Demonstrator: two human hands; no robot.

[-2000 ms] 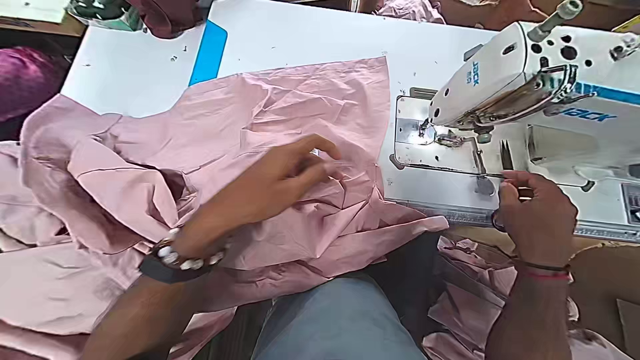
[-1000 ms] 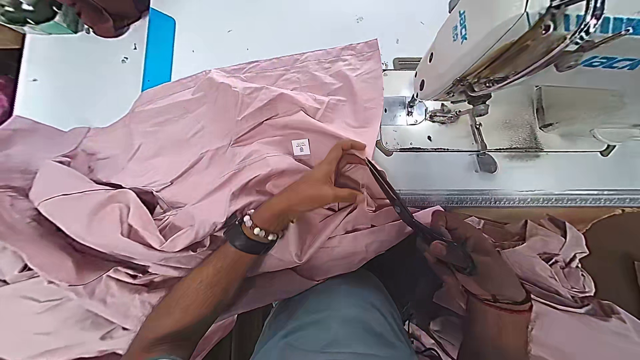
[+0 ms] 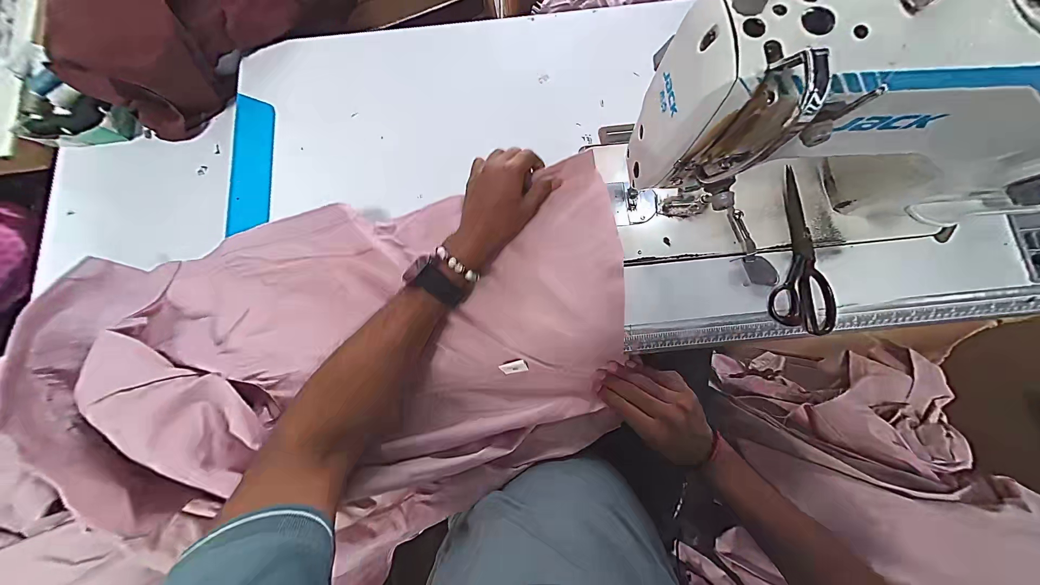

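Note:
Pink fabric (image 3: 536, 301) lies spread over the table's near side and my lap, with a small white label (image 3: 513, 367) on it. My left hand (image 3: 504, 191) is at the fabric's far edge, fingers curled over it; whether it pinches the cloth is unclear. At the near right corner, my right hand (image 3: 654, 402) grips the fabric's edge between thumb and fingers. Black-handled scissors (image 3: 803, 268) lie on the sewing machine's bed, right of the needle area. The fabric's right edge runs just left of the presser foot (image 3: 634, 203) of the Jack sewing machine (image 3: 731, 97).
A metal ruler strip (image 3: 853, 314) runs along the table's front edge. More pink cloth (image 3: 853, 422) is heaped below it at the right. Dark red cloth (image 3: 138, 57) lies at the far left, near a blue strip (image 3: 251, 162) on the white table (image 3: 406, 106).
The scissors, in my right hand a second ago, now lie on the machine bed. My right hand has taken the fabric's edge. My left hand has moved to the far edge, and the fabric is flatter.

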